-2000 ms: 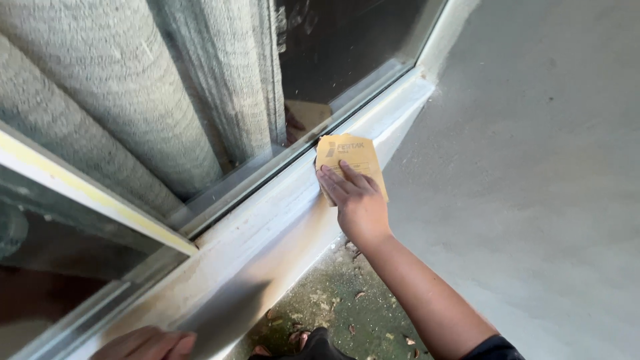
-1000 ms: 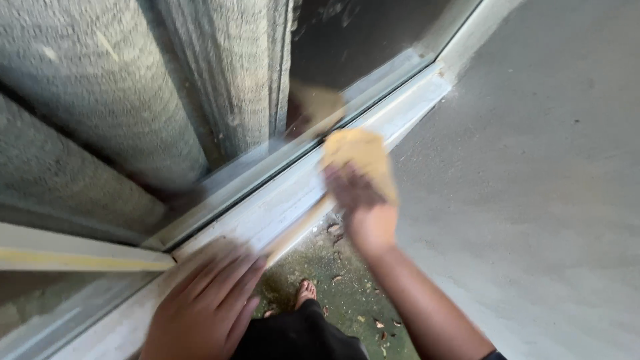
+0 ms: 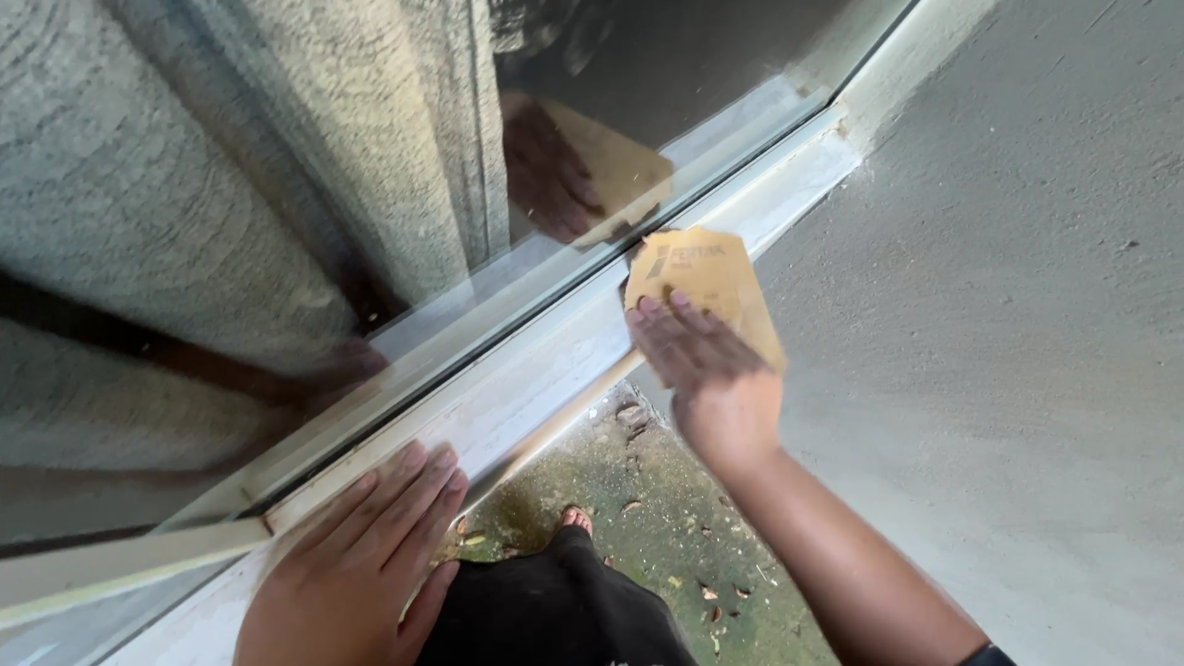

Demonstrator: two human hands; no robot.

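My right hand (image 3: 717, 384) presses a tan sheet of sandpaper (image 3: 698, 268), printed back up, against the white window sill (image 3: 546, 370) near its far right part. The fingers lie flat on the sheet. My left hand (image 3: 361, 564) rests palm down on the lower left part of the sill, fingers together and thumb apart, with nothing in it. The window glass (image 3: 629, 74) beside the sill reflects the right hand and the sheet.
Behind the glass hang grey curtains (image 3: 398, 120). A rough grey wall (image 3: 999, 305) borders the sill on the right. Below, a bare foot (image 3: 575, 520) stands on mossy ground (image 3: 684, 555) with dry leaves. A white frame bar (image 3: 129, 560) meets the sill at the lower left.
My left hand, low at the frame's edge two seconds ago, now lies flat on the sill. My right hand stays on the sandpaper at the sill.
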